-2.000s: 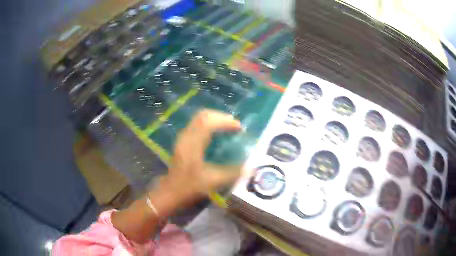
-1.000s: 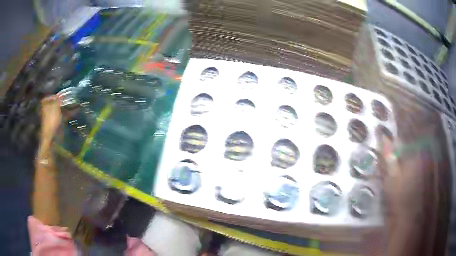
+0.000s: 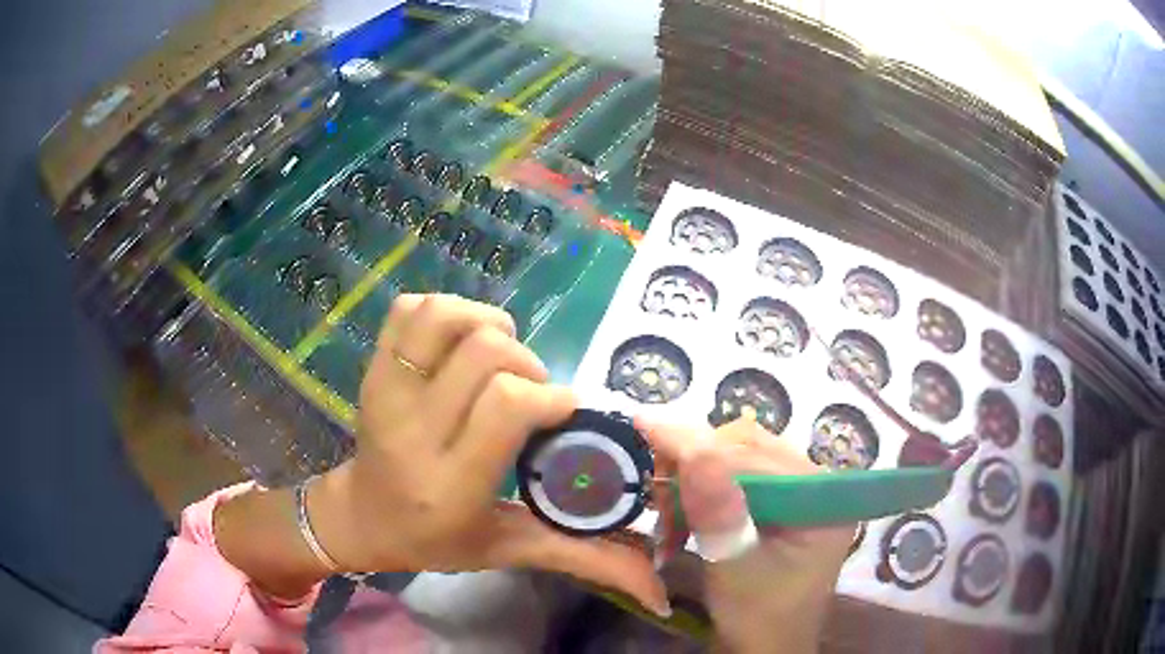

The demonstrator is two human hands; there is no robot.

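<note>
My left hand [image 3: 441, 460] holds a round component [image 3: 585, 473] with a black rim, pale ring and central dot, its face turned to me. My right hand [image 3: 767, 511] holds a green-handled tool [image 3: 837, 496] whose thin front end is at the disc's right edge. A white band [image 3: 724, 540] is on a right-hand finger. The white-faced tray [image 3: 735, 360] lies beneath and beyond my right hand. Several front-right pockets hold pale discs [image 3: 913, 549]; other pockets show clusters of holes. My hands hide the tray's front-left part.
A clear blister tray [image 3: 422, 275] with dark rings lies on the green mat [image 3: 383, 326]. Stacked loaded trays [image 3: 192, 166] stand far left. A tall cardboard stack [image 3: 843, 153] is behind the white tray. Another white-topped stack [image 3: 1111, 288] is at right. A reddish cord [image 3: 882, 406] crosses the tray.
My left hand has come back from the clear trays at left and now holds a disc before me. My right hand has moved in from the right with the green tool to the disc.
</note>
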